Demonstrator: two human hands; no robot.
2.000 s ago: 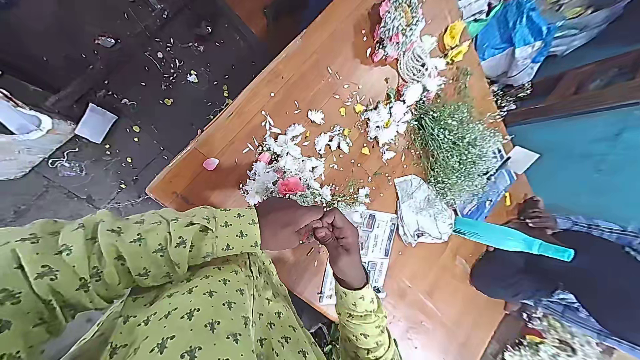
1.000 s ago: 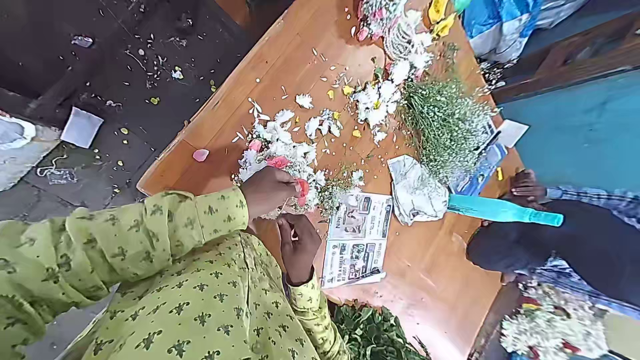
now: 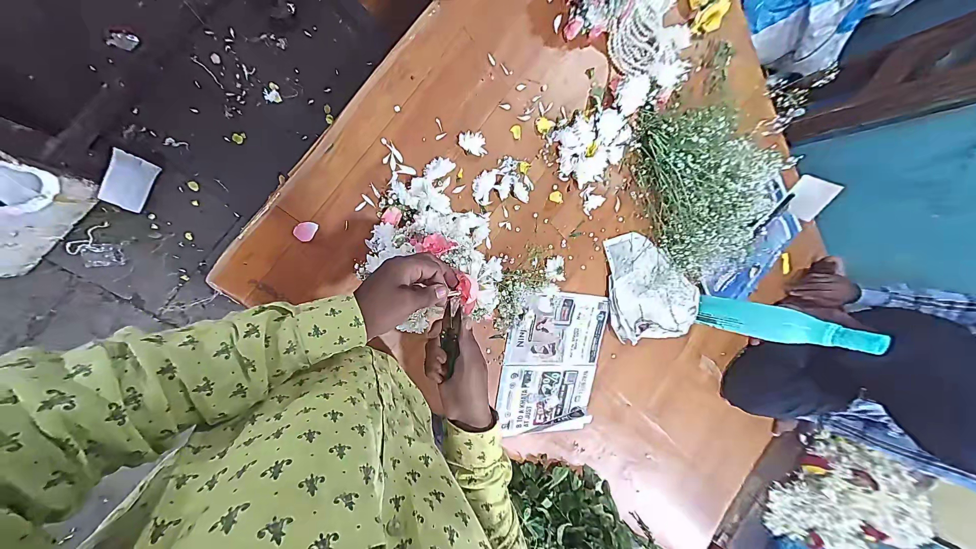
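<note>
My left hand (image 3: 404,293) pinches a pink flower (image 3: 467,292) at its base. In my right hand (image 3: 465,374), just below, is a dark-handled cutting tool (image 3: 451,339), its narrow tip close to the flower; its exact kind is unclear. Beside both hands lies a bunch of white flowers (image 3: 427,198) with pink blooms and tiny filler blossoms, partly hidden by my left hand. Loose white chrysanthemum-like heads (image 3: 591,145) are spread farther up the wooden table (image 3: 335,191). A large bundle of fine-stemmed baby's breath (image 3: 694,183) rests to the right.
Printed newspaper (image 3: 553,358) lies right of my hands, near crumpled white wrapping (image 3: 648,290) and a turquoise bottle (image 3: 793,324). A person in dark clothing (image 3: 862,381) is at the table's right edge. Green leaves (image 3: 572,507) are below; a strung white garland (image 3: 637,38) is at the top.
My hands were together near the table edge two seconds ago; then my left hand moved up to the bunch. Now my right hand is close beneath it, with the tool's tip near the pink flower.
</note>
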